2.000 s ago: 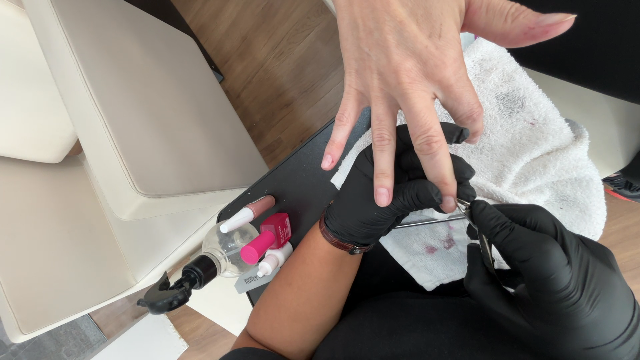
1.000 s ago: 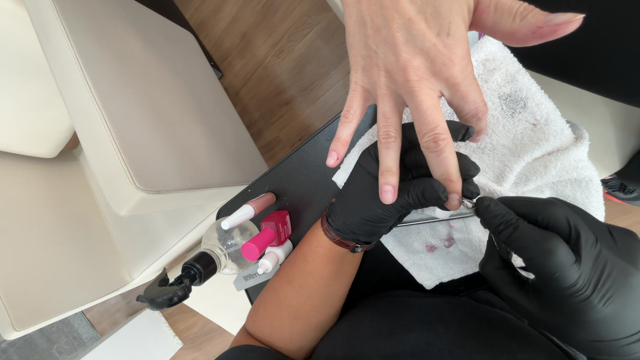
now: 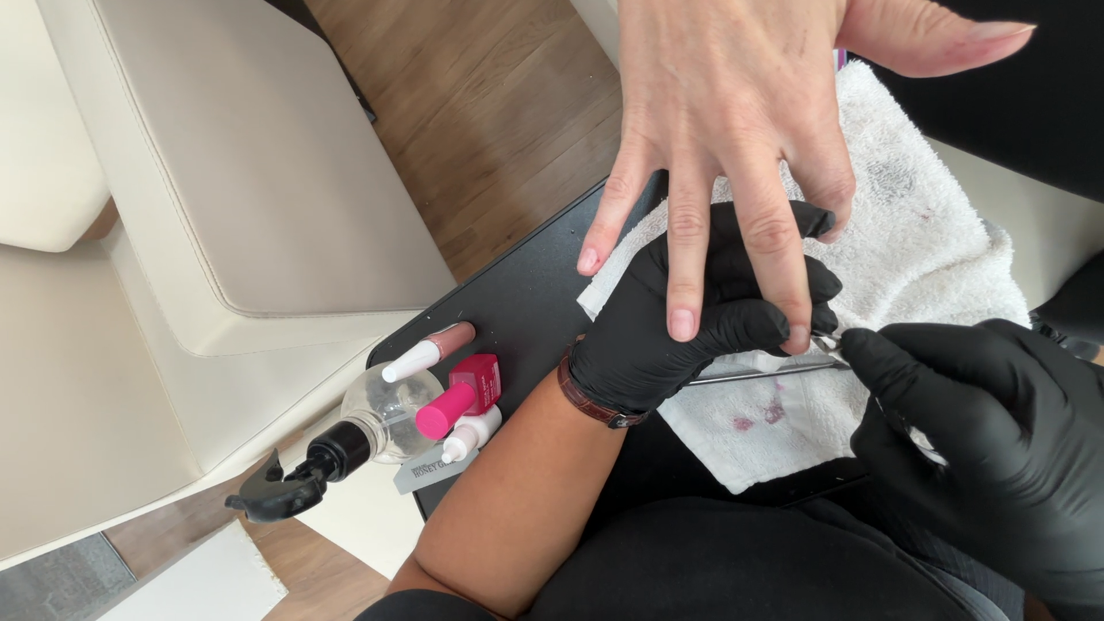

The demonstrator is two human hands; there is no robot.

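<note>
My left hand [image 3: 681, 319], in a black glove, is closed around a finger of another person's hand [image 3: 733, 112] near its tip. That person's hand reaches in from the top with fingers spread. In my right hand [image 3: 966, 431], also gloved in black, is a small metal nail tool, probably cuticle nippers [image 3: 826, 342]; its jaws are at the nail of the held finger, and its handles are mostly hidden by my fingers. Beneath the hands lies a white terry towel [image 3: 914, 233] with reddish stains.
On the black tabletop [image 3: 526, 276], left of my forearm, are a clear pump bottle [image 3: 388, 405], a pink nail polish bottle [image 3: 474, 384], a tube with a white cap [image 3: 431, 351] and a small white dropper bottle [image 3: 473, 431]. A beige padded seat [image 3: 259, 155] stands at left.
My right hand has shifted slightly around the metal tool, whose tip remains near the held fingertip. My left hand keeps its hold on the finger.
</note>
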